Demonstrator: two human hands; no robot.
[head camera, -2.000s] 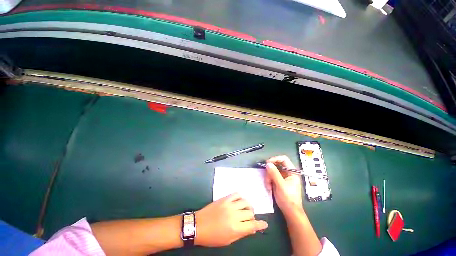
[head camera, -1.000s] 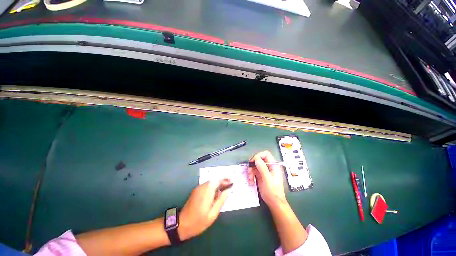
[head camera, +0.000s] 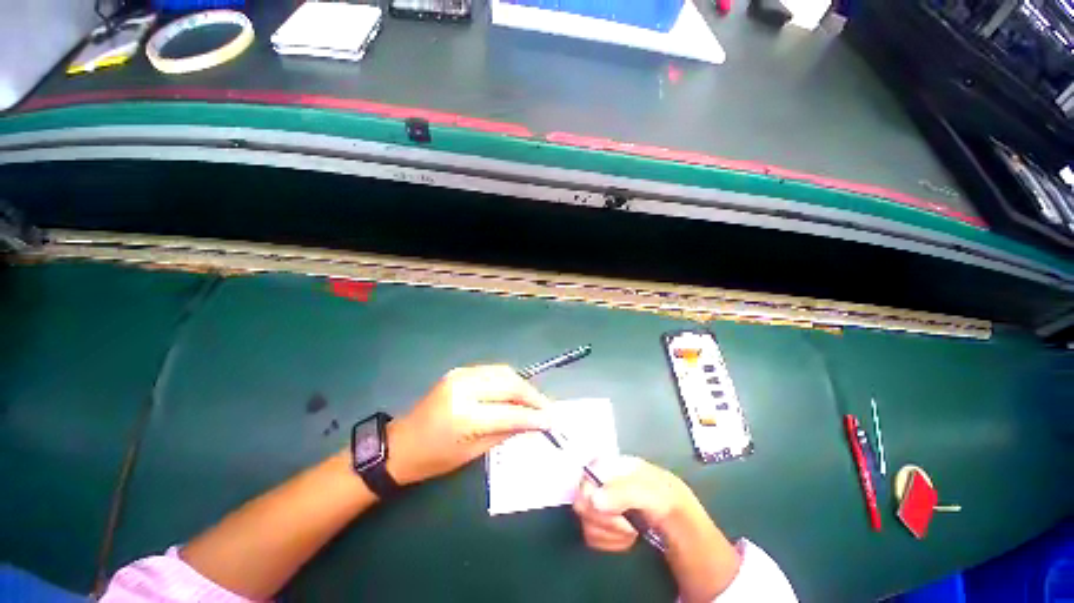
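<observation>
A white paper slip (head camera: 518, 483) lies on the green mat. My left hand (head camera: 471, 415) is over its upper left part, a small dark thin piece (head camera: 552, 438) at its fingertips, perhaps a pen cap. My right hand (head camera: 636, 501) is at the slip's lower right and grips a dark pen (head camera: 647, 531), which slants through the fingers. A second pen (head camera: 559, 360) lies above the slip, partly hidden by my left hand. The open electronic unit (head camera: 709, 397), white with a black edge and orange patches, lies right of the slip.
At right lie a red marker (head camera: 862, 471), a thin pale stick (head camera: 877, 436) and a red pad (head camera: 917, 504) over a pale disc. A dark channel (head camera: 471, 224) runs beyond the mat. The far bench holds a tape roll (head camera: 200, 42), white cards (head camera: 327, 30) and a white board (head camera: 612, 30).
My left hand has moved up onto the slip's upper left, covering part of the second pen. My right hand has moved down with its pen, away from the slip's upper right. The camera view has shifted.
</observation>
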